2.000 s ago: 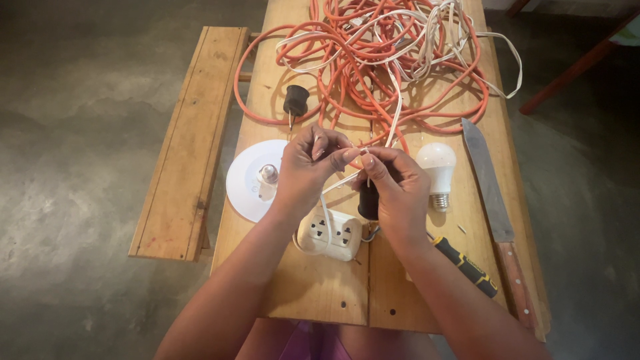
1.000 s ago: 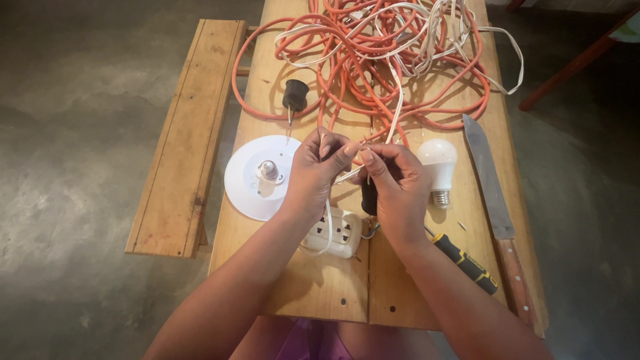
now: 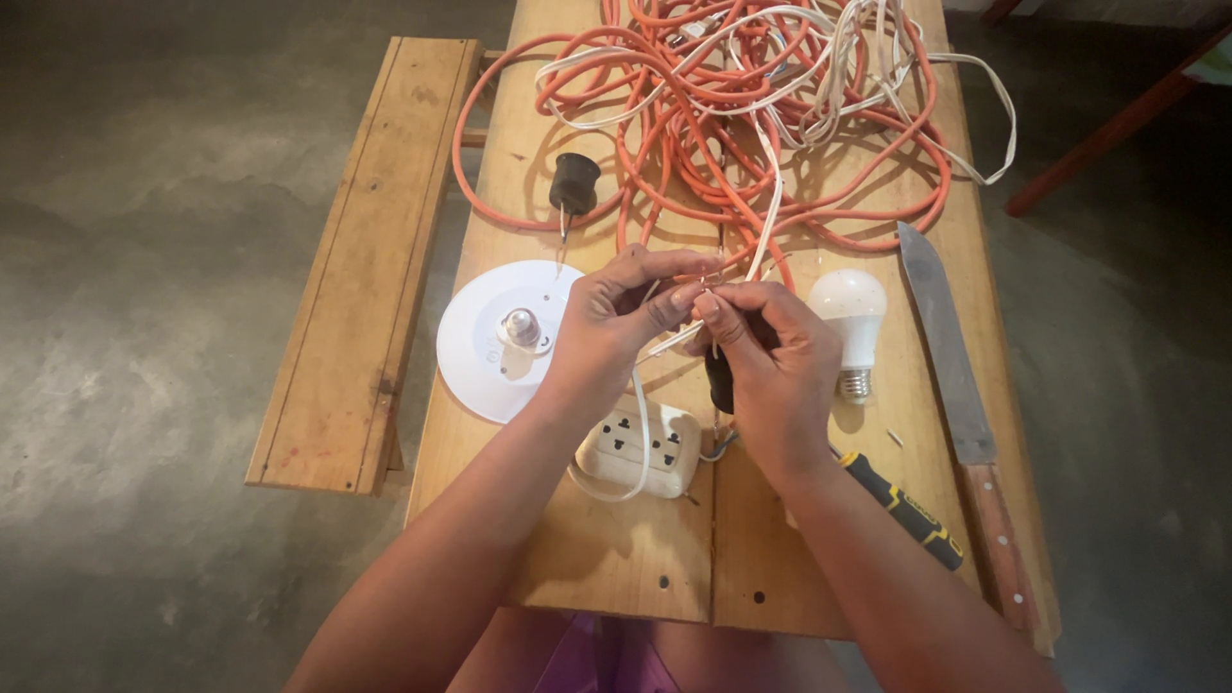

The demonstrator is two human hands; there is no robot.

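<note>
My left hand [image 3: 626,318] and my right hand [image 3: 775,356] meet above the table, fingertips pinching the bare copper ends of a white electrical wire [image 3: 679,339]. Below my left hand sits a white outlet box [image 3: 643,448], a loop of white wire lying over it. A round white lamp with a metal screw base [image 3: 481,337] lies left of my left hand. Partly hidden behind my right hand is a black object [image 3: 719,380]. A black bulb socket with bare-ended leads [image 3: 575,183] rests farther back. Right of my right hand lies a white LED bulb [image 3: 849,322].
Tangled orange and white cables [image 3: 712,125] cover the far part of the wooden table [image 3: 616,582]. A large knife with a wooden handle [image 3: 948,356] lies along the right edge, near a black-and-yellow tool handle [image 3: 905,510]. A wooden bench [image 3: 366,260] stands at the left.
Both hands stay together at the wire ends, with only small changes in finger position. The things on the table have not plainly moved.
</note>
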